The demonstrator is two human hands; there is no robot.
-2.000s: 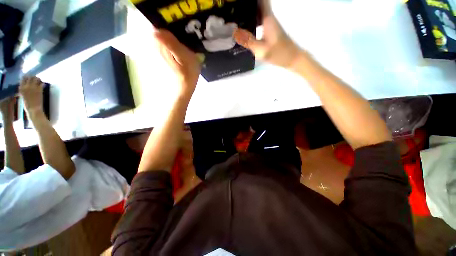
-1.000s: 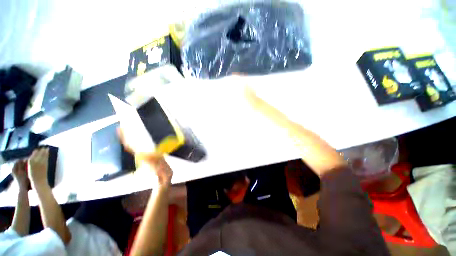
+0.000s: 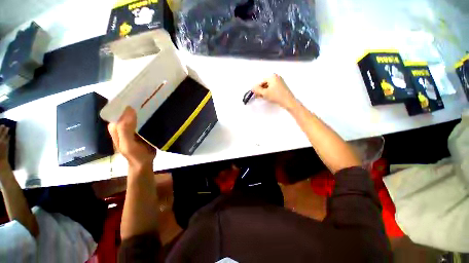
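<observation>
My left hand holds an outer carton at its open end, above the table's front edge. The carton is tilted, with black sides and a yellow stripe. Its open flap shows a white inside with a narrow slot. My right hand pinches a small black hang loop in its fingertips, to the right of the carton and apart from it. The inside of the carton is hidden from view.
A plain black inner box stands left of my left hand. A clear bag of black pieces lies at the back. Printed cartons are at the back left. Finished boxes stand at the right. Other workers' arms and sleeves show on both sides.
My left hand has turned the carton so its black side and white open flap show. My right hand has come back from near the bag and now holds a hang loop.
</observation>
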